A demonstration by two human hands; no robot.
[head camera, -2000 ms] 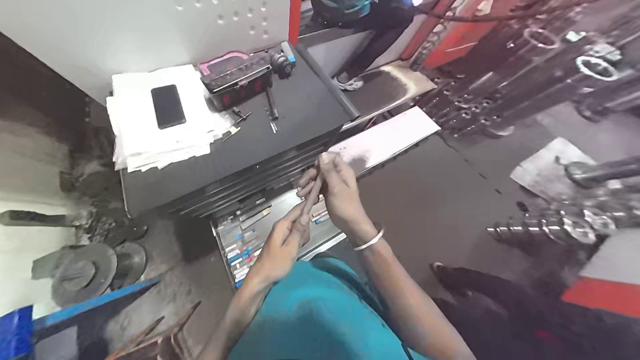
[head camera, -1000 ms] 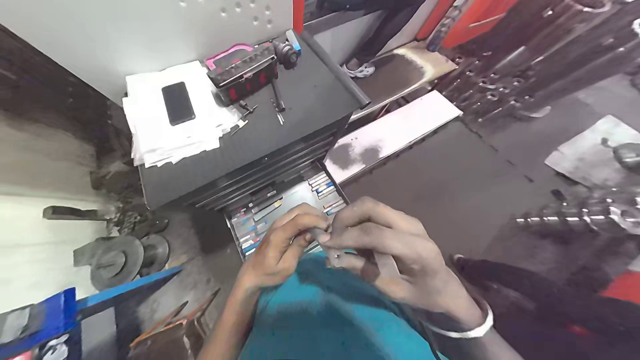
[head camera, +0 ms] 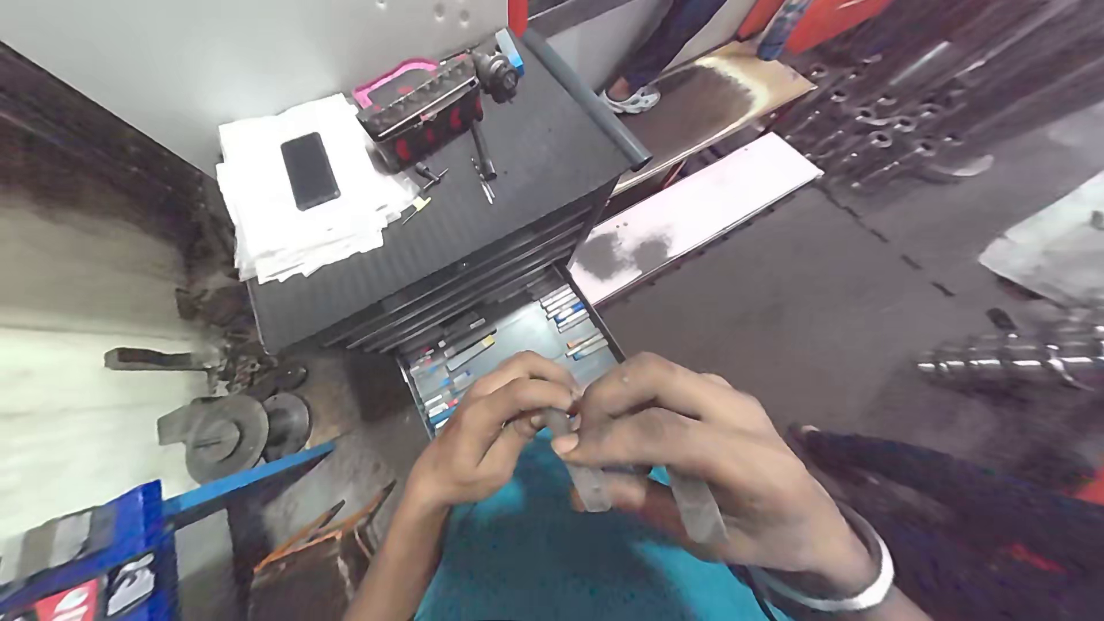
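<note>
My left hand (head camera: 500,431) and my right hand (head camera: 690,440) meet in front of my teal shirt, fingertips pinching a small greyish piece (head camera: 561,424) that I cannot identify. A translucent strip (head camera: 590,487), perhaps a plastic sleeve, hangs below the fingers, and a second similar strip (head camera: 697,509) shows under the right palm. Just beyond my hands, an open drawer (head camera: 516,336) of a black tool cabinet holds several small items with blue, white and yellow parts. A black phone (head camera: 310,171) lies on a stack of white papers (head camera: 259,207) on the cabinet top.
Beside the papers on the cabinet stand a dark tool case (head camera: 427,116) with a pink handle and some small tools (head camera: 483,155). A pale pink board (head camera: 707,207) lies right of the cabinet. Metal shafts (head camera: 1018,362) are at right. A person's foot (head camera: 632,99) shows behind the cabinet.
Two seconds ago my hands were together around a long thin piece; now both are bent at the fingertips over a small piece, and the translucent strips show. The view has shifted.
</note>
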